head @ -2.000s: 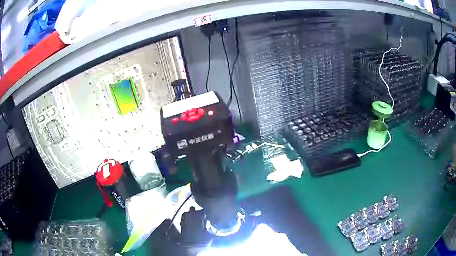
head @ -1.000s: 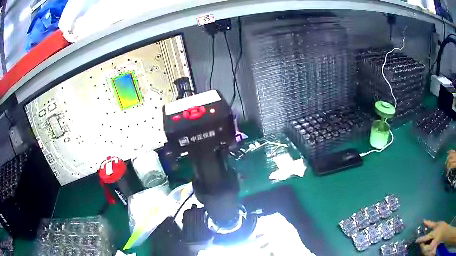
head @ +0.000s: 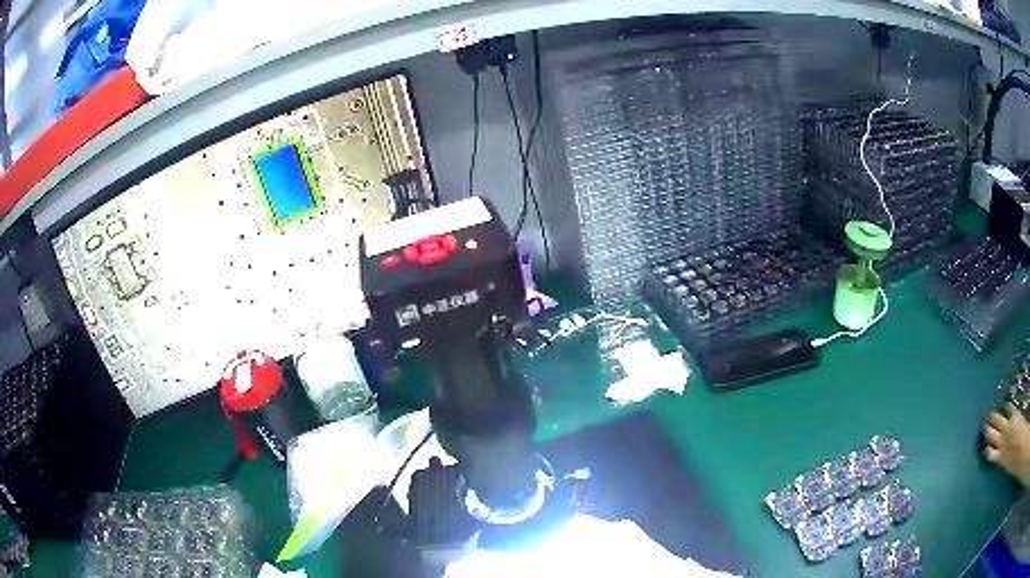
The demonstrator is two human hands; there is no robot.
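Note:
An overexposed white shape, probably my gloved right hand, lies under the ring light at the bottom edge. Its fingers and anything it holds are lost in the glare. My left hand cannot be told apart from the glare. The black video microscope stands over a dark pad. The monitor shows a pale circuit board with a blue rectangle edged in green and red. Electronic modules lie in short rows on the green mat at right.
A blister tray is at lower left. A red-topped bottle, clear jar and plastic bag stand left of the microscope. Filled trays, a black phone and green device are behind. Another person's hand is at right.
The rectangle on the monitor has shifted slightly and turned mostly blue. The other person's hand reached the lowest module row and drew back; that row is shorter. The white shape has changed outline.

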